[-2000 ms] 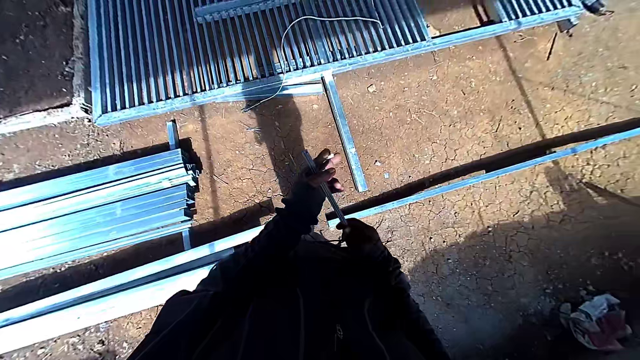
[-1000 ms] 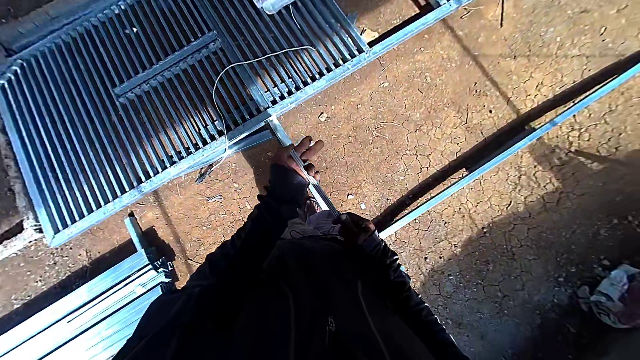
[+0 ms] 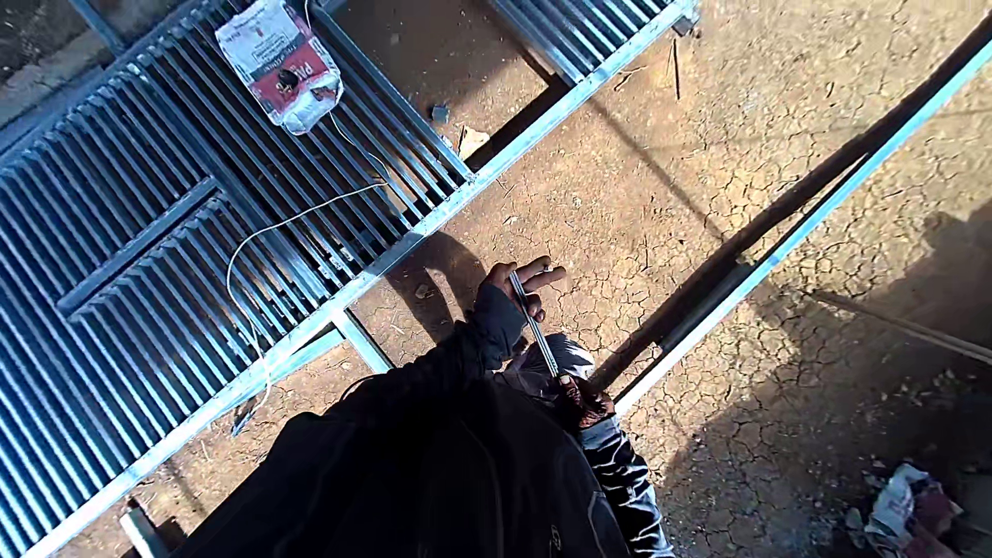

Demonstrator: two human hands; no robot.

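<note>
A thin bundle of metal rods (image 3: 536,329), perhaps welding electrodes, slants between my two hands. My left hand (image 3: 528,288) has its upper end between thumb and palm, with some fingers spread out to the right. Lower down, my right hand (image 3: 583,401) is closed around the other end, near my knee. Just left of my left hand lies the long edge of a slatted metal gate frame (image 3: 418,232). A pale cable (image 3: 232,267) loops over its slats.
On the slats lies a torn paper cement bag (image 3: 283,70). A long metal tube (image 3: 806,232) runs diagonally at the right, above the cracked ground. A short metal bar (image 3: 360,341) meets the gate's edge. Crumpled sacking (image 3: 903,508) lies at lower right.
The view has swung and moved, bringing the cement bag and more of the gate into sight. Both hands stay at the thin rods.
</note>
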